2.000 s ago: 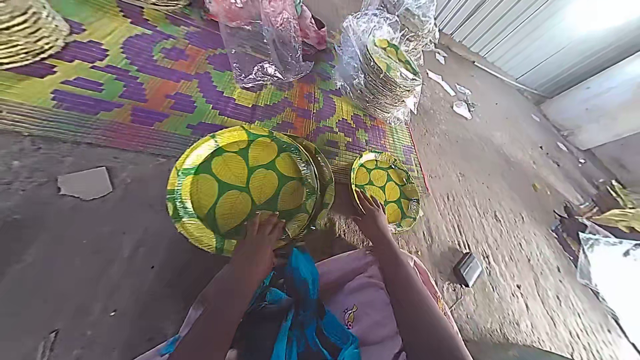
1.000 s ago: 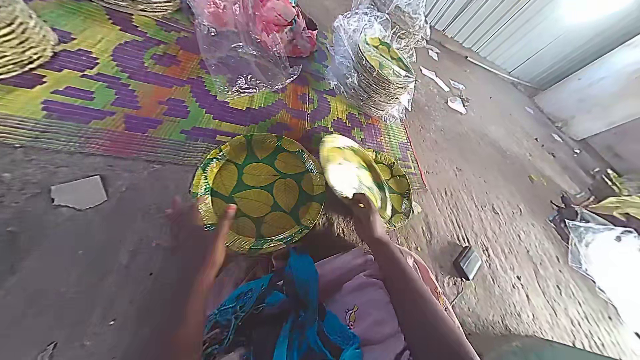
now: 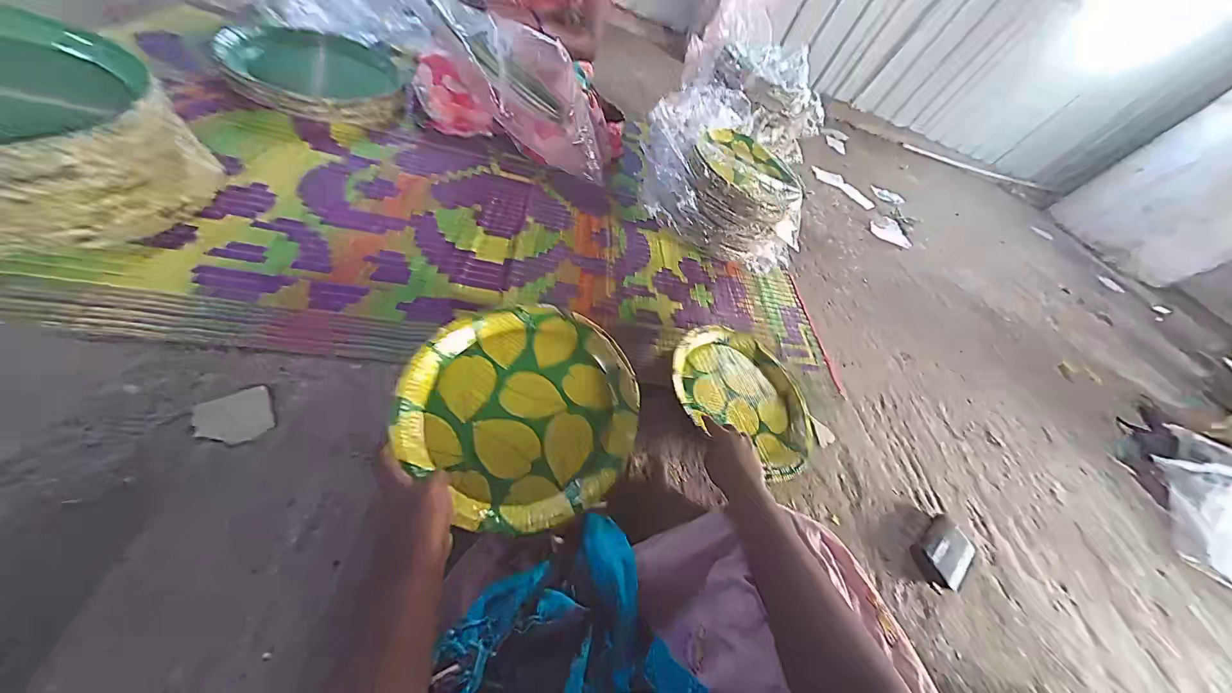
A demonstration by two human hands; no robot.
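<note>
A round plate with yellow leaf shapes on green (image 3: 515, 414) lies face up low in the middle of the view. My left hand (image 3: 421, 486) grips its lower left rim, the fingers partly hidden and blurred. To the right is a smaller plate of the same pattern (image 3: 746, 399), slightly tilted. My right hand (image 3: 736, 462) is at its lower left rim, with the thumb over the edge; whether the fingers close under it cannot be made out. Between the two plates there is a narrow gap.
Beyond the plates spreads a woven purple, green and yellow mat (image 3: 375, 226). On it stand stacks of green-topped plates (image 3: 313, 72) and a plastic-wrapped stack of leaf-patterned plates (image 3: 741, 183). A flat shard (image 3: 234, 415) lies left, a small dark box (image 3: 945, 551) right.
One second ago my right hand held a plate tilted up over the right pile; now that hand is at the smaller plate's rim. My left hand, earlier over the larger plate, has moved to its lower left edge.
</note>
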